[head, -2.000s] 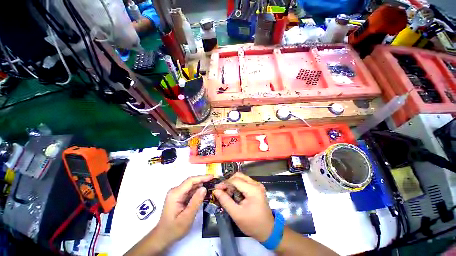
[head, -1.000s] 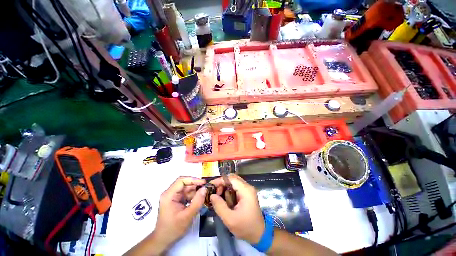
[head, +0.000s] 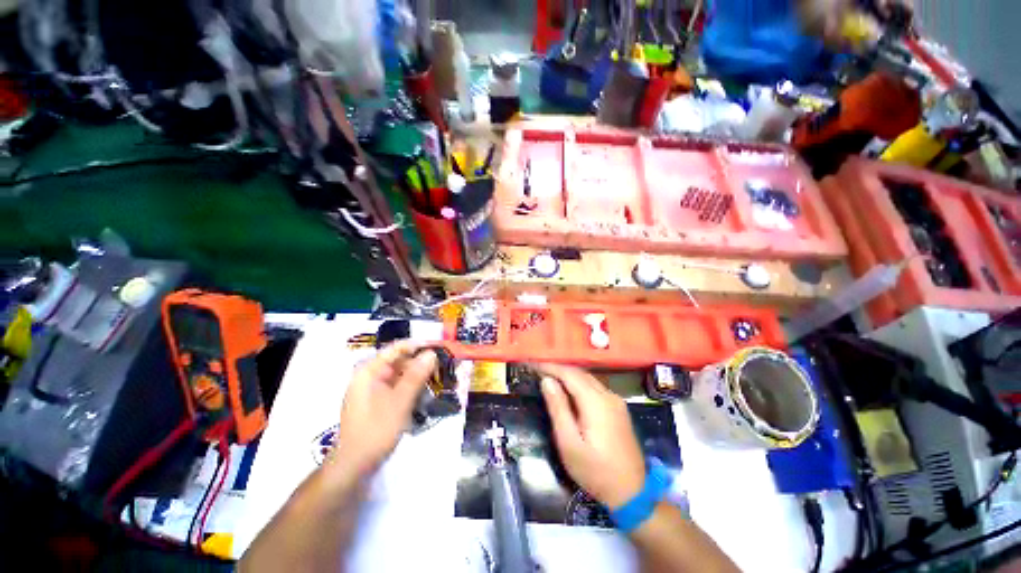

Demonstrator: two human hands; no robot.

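Observation:
My left hand (head: 378, 405) holds a small dark module (head: 440, 378) with some gold at its fingertips, above the white sheet (head: 293, 392) left of the mat. My right hand (head: 596, 434), with a blue wristband, is at the back of the black mat (head: 658, 431). Its fingertips touch or overlap a small dark object (head: 522, 378); blur hides whether they grip it. A thick grey tool (head: 506, 498) with a metal tip lies between my hands, pointing away. A small white plate with dark marks (head: 326, 443) is partly hidden by my left wrist.
A narrow red parts tray (head: 672, 358) lies behind the mat, with a large pinkish tray (head: 672, 237) beyond. A small black square device (head: 667, 382) and a whitish round tin (head: 726, 409) stand right. An orange multimeter (head: 245, 369) is left; a red pen cup (head: 442, 241) stands behind.
My hands have moved apart from their close work over the mat. The left went left with the dark module; the right moved right and away. The grey tool's metal tip is now exposed.

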